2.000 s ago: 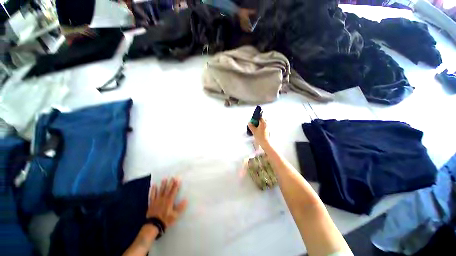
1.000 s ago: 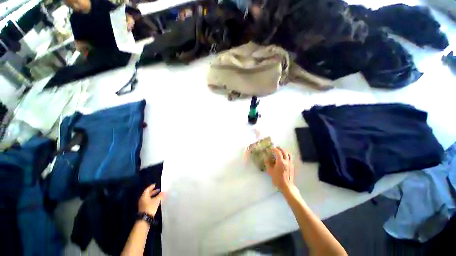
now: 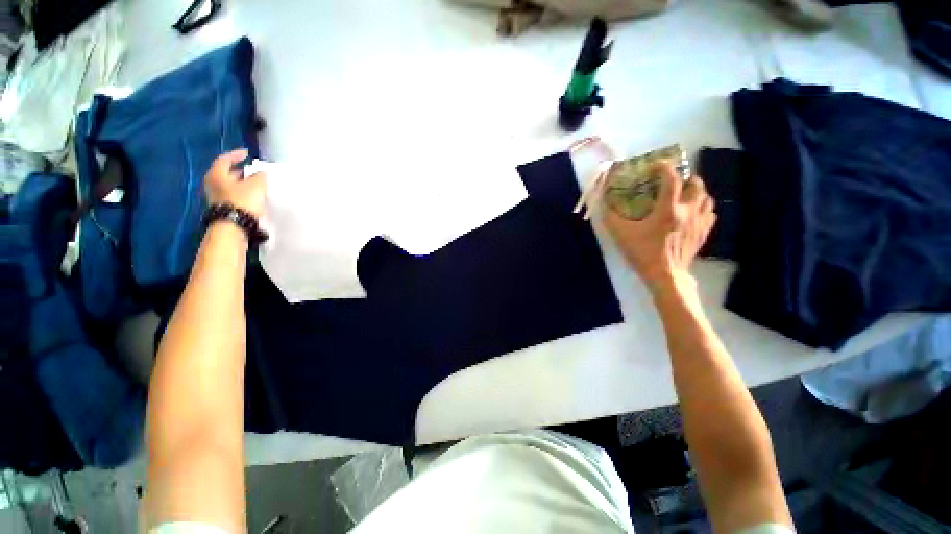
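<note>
A dark navy cut panel (image 3: 501, 282) lies flat in front of me, with a curved notch in its near edge. My left hand (image 3: 238, 198) is at the left, beside the blue denim pile, with its fingers closed on the edge of a white pattern sheet (image 3: 313, 235); the sheet's outline blends into the white table. My right hand (image 3: 667, 219) grips an olive-gold patterned block (image 3: 638, 186) at the right of the panel. Pale-pink strips (image 3: 592, 188) lie beside the block. A black and green tool (image 3: 584, 83) stands on the table beyond it.
Blue denim pieces (image 3: 183, 156) lie at the left. A navy stack (image 3: 866, 209) is at the right, with a thin black rectangle (image 3: 722, 198) at its left side. Beige cloth (image 3: 584, 8) is at the far edge. Light blue cloth (image 3: 886, 370) hangs below the near right edge. Clear plastic (image 3: 370, 480) is near my waist.
The view has tilted down and nearer. The navy panel, formerly under the white sheet, is now uncovered. My left hand has moved up and left; my right hand went from the tool to the block.
</note>
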